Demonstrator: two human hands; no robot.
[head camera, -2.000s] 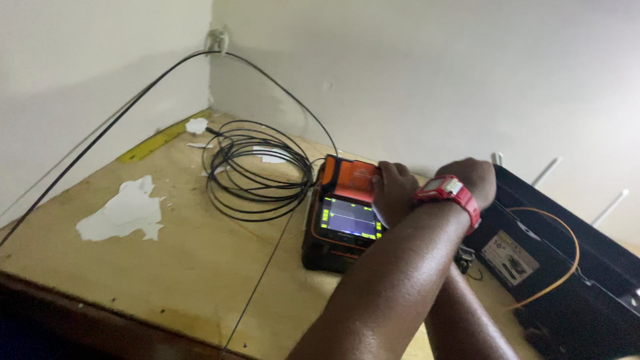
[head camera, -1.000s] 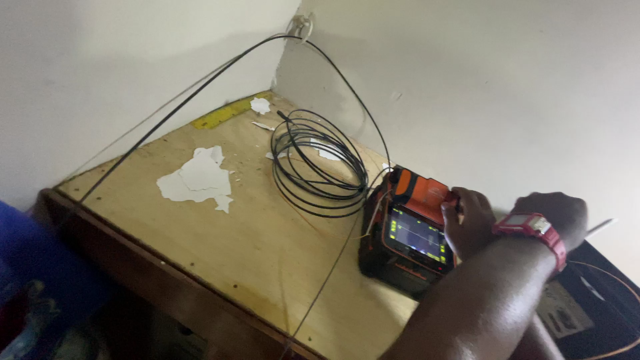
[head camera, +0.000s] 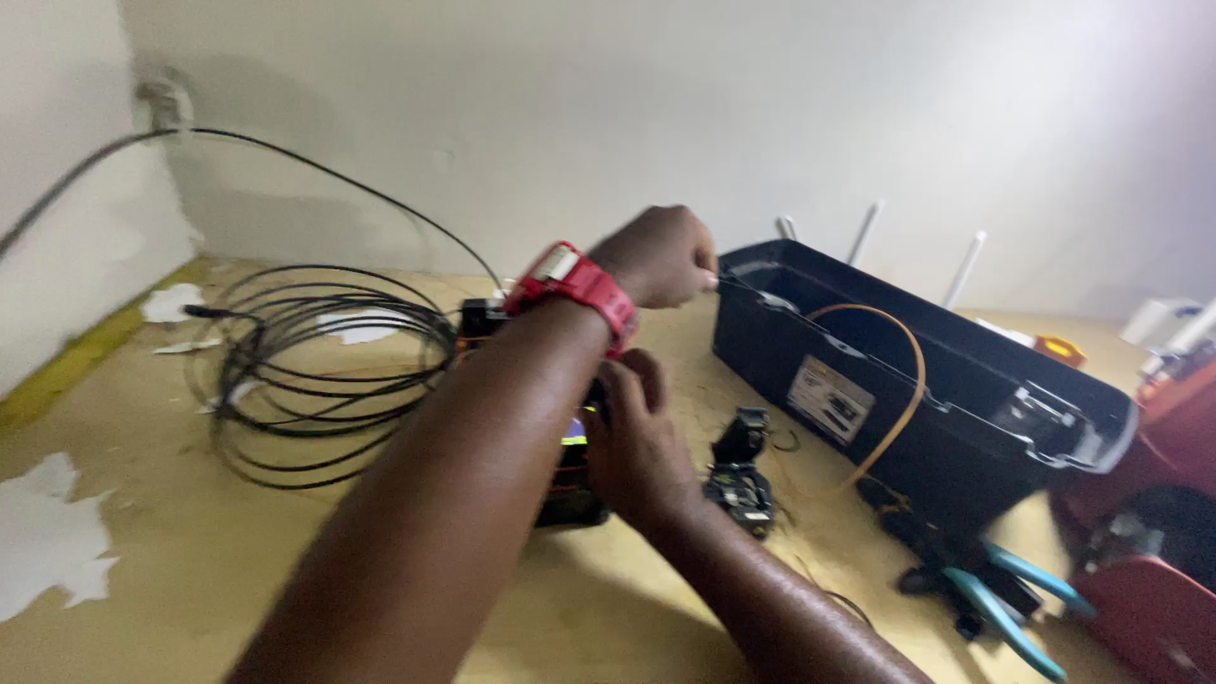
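Observation:
My left hand (head camera: 665, 256), with a red wristwatch (head camera: 575, 285), is raised beyond the fusion splicer, near the toolbox's left end. Its fingertips are pinched together; whether something thin is between them cannot be told. Lower down, my right hand (head camera: 636, 442) has its fingers curled at the right side of the black and orange fusion splicer (head camera: 570, 489). My left forearm hides most of the splicer, with only a bit of its lit screen showing. A small black fibre cleaver (head camera: 743, 484) with its lid raised stands to the right of my right hand.
Left of the splicer lies coiled black cable (head camera: 323, 380), one run rising to the wall. A black toolbox (head camera: 950, 437) stands at the right, an orange strip (head camera: 917, 380) over its edge. Teal-handled pliers (head camera: 1007, 608) and a red bag or case (head camera: 1149, 494) are at lower right.
My left hand has moved away from the splicer toward the toolbox. My right hand remains at the splicer. The view has swung right, showing the cleaver, pliers and more of the toolbox.

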